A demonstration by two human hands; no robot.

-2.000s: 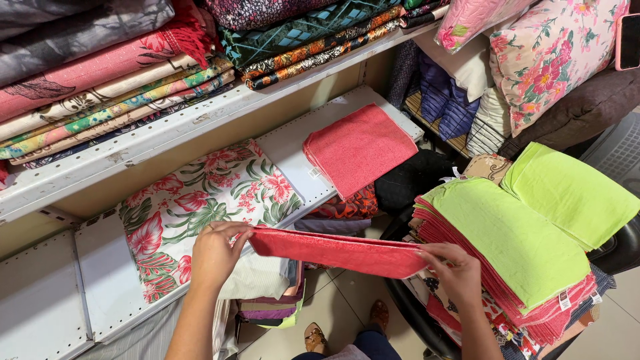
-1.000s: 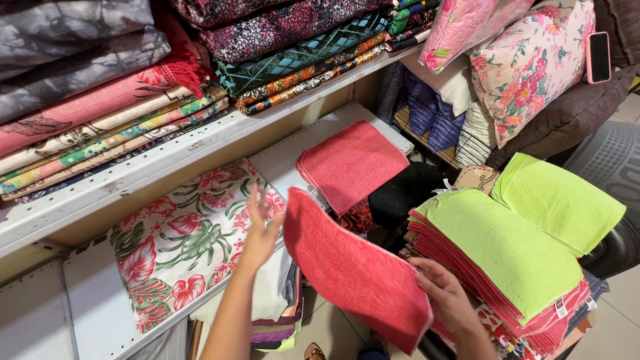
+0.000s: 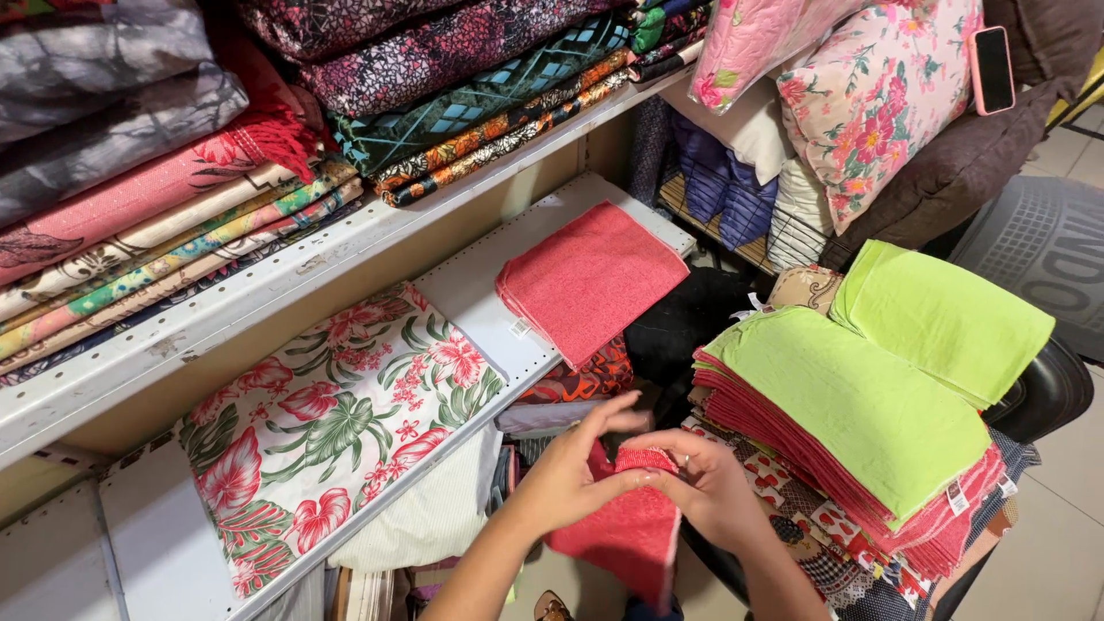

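Both hands hold a red cloth (image 3: 617, 535) in front of me, its top edge bunched between them and the rest hanging down. My left hand (image 3: 573, 483) has its thumb on the cloth, its other fingers raised and partly blurred. My right hand (image 3: 703, 483) pinches the same edge, with a ring on one finger. A folded red cloth stack (image 3: 595, 285) with a small label lies on the white lower shelf, beyond my hands. To the right, a green cloth (image 3: 854, 397) covers a pile of red cloths (image 3: 776, 440), and another folded green cloth (image 3: 944, 319) lies partly beside it.
A floral cloth (image 3: 345, 431) lies on the lower shelf (image 3: 147, 526). Folded fabrics (image 3: 483, 112) fill the shelf above, whose metal edge (image 3: 328, 259) juts out. Behind the green cloths are a floral cushion (image 3: 880, 112), a phone (image 3: 992, 69) and a grey basket (image 3: 1035, 250).
The cloth was stretched between both hands, then hung from my right hand while my left was off it. Now my hands are close together, both on its gathered edge.
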